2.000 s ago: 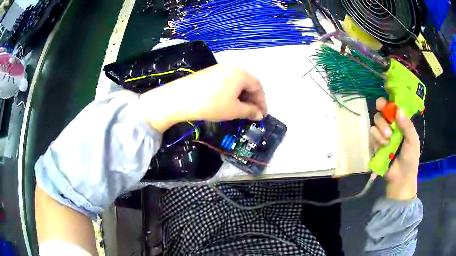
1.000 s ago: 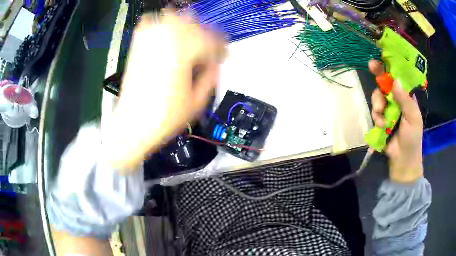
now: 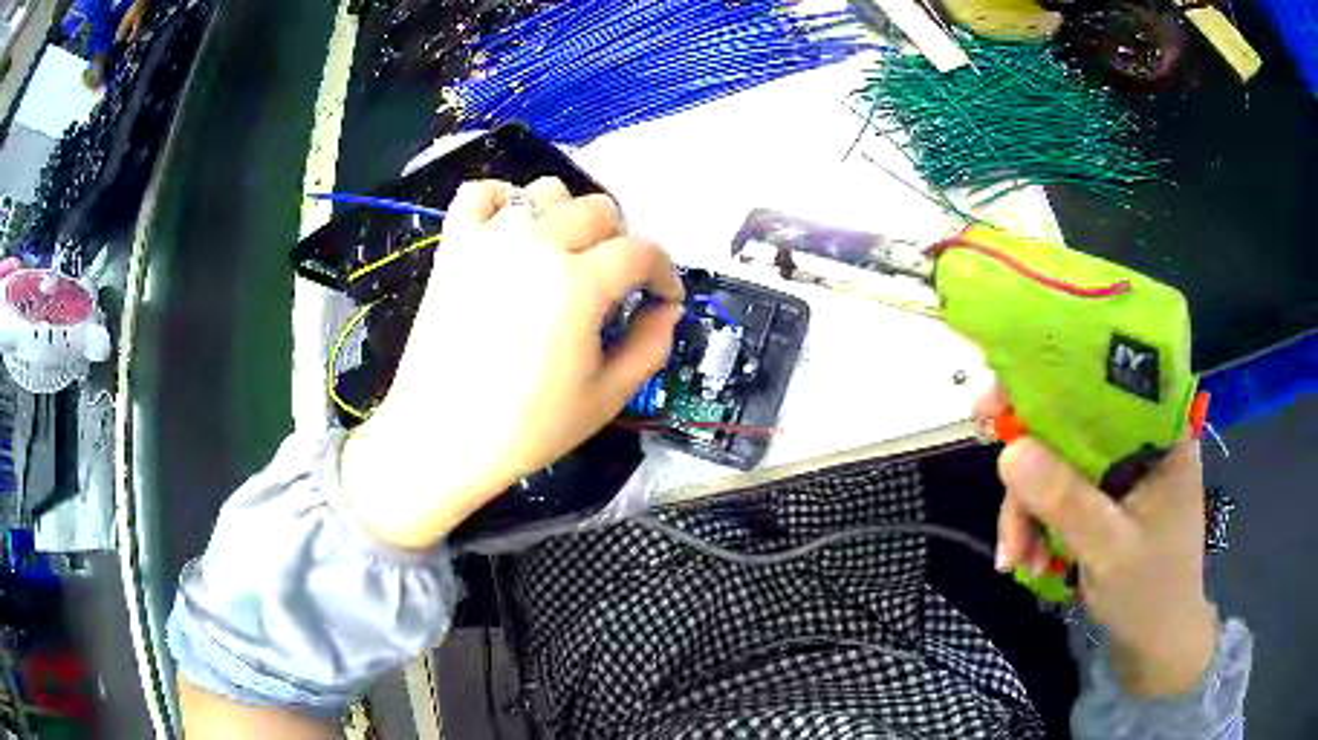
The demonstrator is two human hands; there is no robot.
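My left hand (image 3: 542,325) is over the main housing (image 3: 506,159), thumb and forefinger pinched together at the left edge of the small end housing (image 3: 781,340). A blue wire (image 3: 379,203) sticks out leftward from this hand; its other end is hidden by the fingers. The small housing holds a green circuit board (image 3: 698,411) and a blue component (image 3: 652,396), partly covered by my fingers. My right hand (image 3: 1106,528) grips the lime-green soldering gun (image 3: 1077,325). Its metal barrel points left, right of the small housing and apart from it.
Cut blue wires (image 3: 636,65) and a green wire pile (image 3: 997,123) lie on the far side of the white board (image 3: 867,383). The grey gun cord (image 3: 810,547) crosses the checked apron (image 3: 723,622). A dark green conveyor belt (image 3: 217,289) runs at left.
My right hand has brought the soldering gun left and nearer, its barrel now over the white board. My left hand went up over the main housing, then came back to the small housing with a blue wire.
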